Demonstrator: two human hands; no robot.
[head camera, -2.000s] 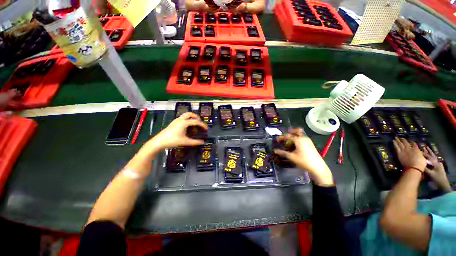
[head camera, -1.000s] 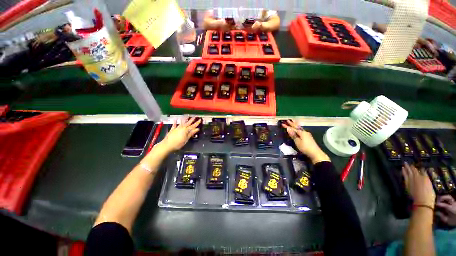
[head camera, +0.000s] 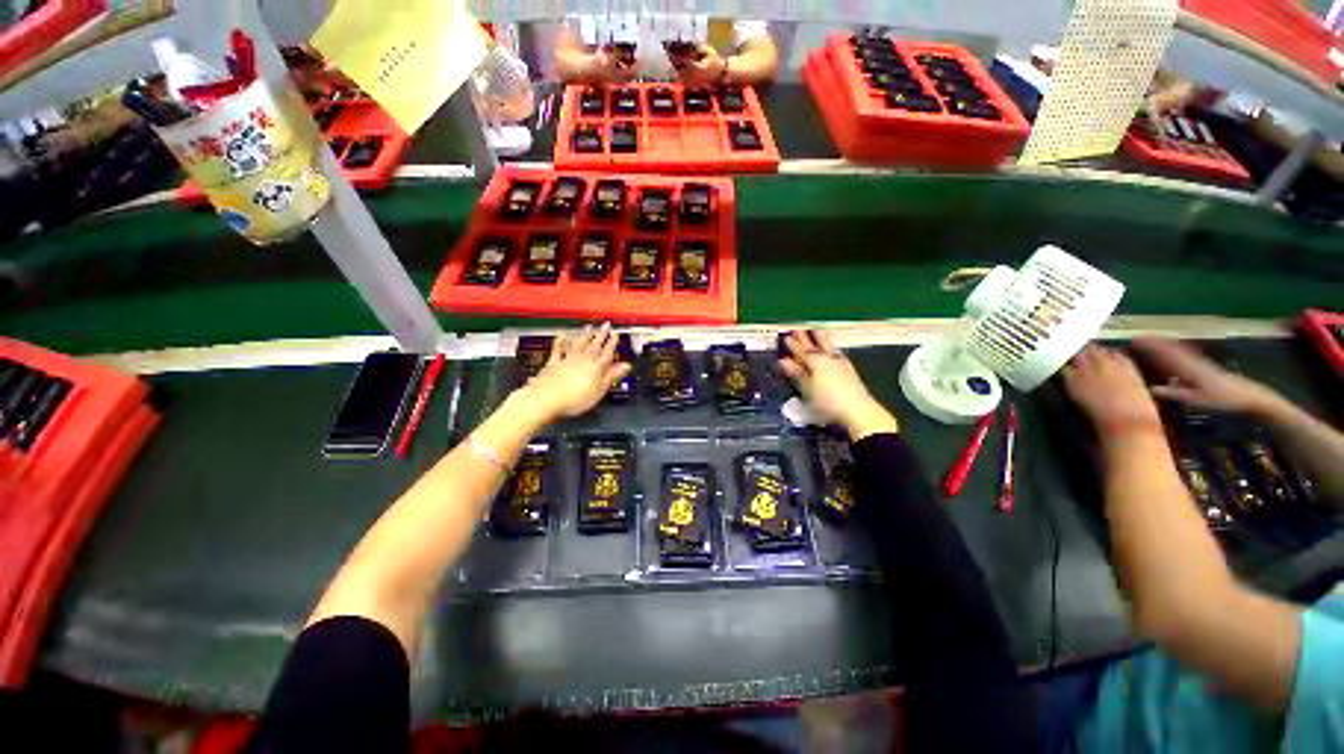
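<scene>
A clear blister tray (head camera: 597, 566) lies on the dark bench mat, with black phones in two rows. One front-row phone (head camera: 686, 508) has a gold mark. My left hand (head camera: 584, 368) rests, fingers spread, over the back row beside a partly covered phone (head camera: 624, 371). My right hand (head camera: 823, 377) is at the back-right corner, its fingertips on a dark phone (head camera: 789, 354); its grip is unclear. Two back-row phones, one of them here (head camera: 668, 374), lie uncovered between my hands. The undersides of both hands are hidden.
A red tray (head camera: 587, 305) of phones sits on the green belt (head camera: 833, 258). A small fan (head camera: 1044, 317) and red pens (head camera: 967, 454) are at right. A slab smartphone (head camera: 373, 402) and red marker (head camera: 422, 405) lie left by the post (head camera: 369, 265). Another person's arms (head camera: 1179, 516) reach in at right.
My left hand has moved from the back-left phone towards the second phone of the back row. My right hand remains at the back right. The neighbour's hands have moved back over their phones.
</scene>
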